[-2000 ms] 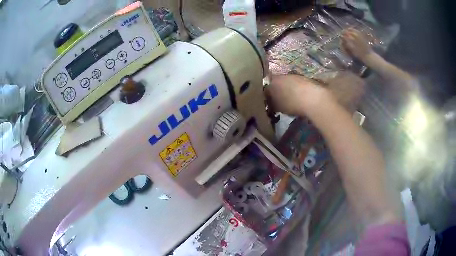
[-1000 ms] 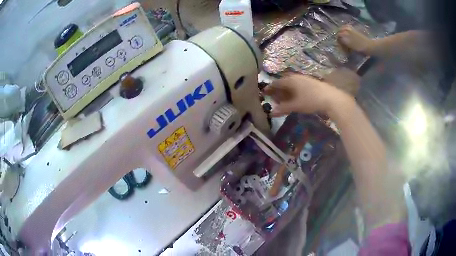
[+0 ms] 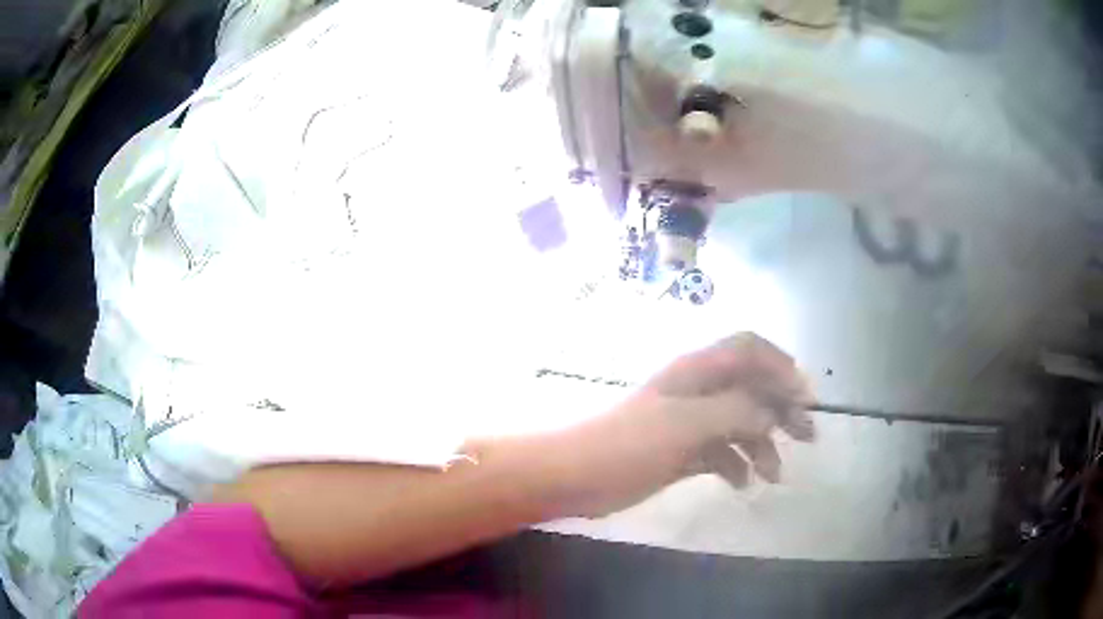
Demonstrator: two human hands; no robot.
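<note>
My left hand (image 3: 726, 411) reaches in from the lower left in a pink sleeve. It is over the front edge of the machine bed, right of the white cloth, with its fingers bent and apart. I see nothing in it. White cloth (image 3: 399, 242) lies left of and around the needle area, largely washed out by glare. The presser foot and needle area (image 3: 647, 242) of the sewing machine (image 3: 823, 133) is brightly lit, with a small disc with dark holes (image 3: 694, 287) beside it. My right hand is not in view.
Dark green loops (image 3: 907, 242) lie on the bed behind the hand. A dark seam line runs along the bed's front edge to the right. A crumpled white pile (image 3: 73, 496) is at the lower left. Dark clutter is at the far right edge.
The view has swung from the handwheel end and control panel to the needle end. My right hand, earlier at the handwheel, is out of view. My left hand and the white cloth now show.
</note>
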